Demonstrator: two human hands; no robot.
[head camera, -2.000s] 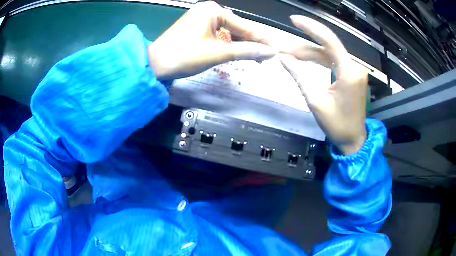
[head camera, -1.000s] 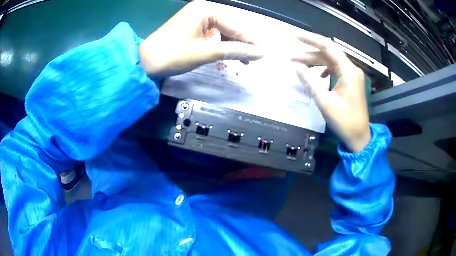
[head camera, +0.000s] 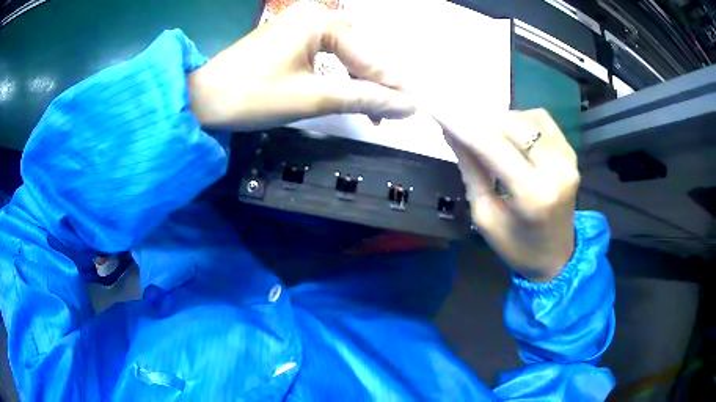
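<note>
The dark bar-shaped fixture (head camera: 369, 206) lies in front of me, its several small nests with shiny pins facing up. The bright white sheet (head camera: 479, 59) lies directly behind it. My left hand (head camera: 283, 82) is above the sheet's left part, thumb and forefinger tips close together. My right hand (head camera: 522, 184) is over the fixture's right end and hides it. Its fingertips point to the left hand's fingertips, almost touching them. Glare blurs the fingertips; any small part in them cannot be made out. Reddish-orange loose parts (head camera: 302, 6) show at the sheet's upper left, partly behind the left hand.
A glossy green mat (head camera: 118, 71) spreads to the left and shows again right of the sheet. Silver conveyor rails (head camera: 565, 55) run behind at the upper right. A grey machine frame (head camera: 652, 114) stands at the right. A shoe (head camera: 110, 267) shows at the lower left.
My right hand has come down and left over the fixture's right end, its fingers closing in. My left hand has shifted slightly left. Fixture and sheet now appear higher and further left in view.
</note>
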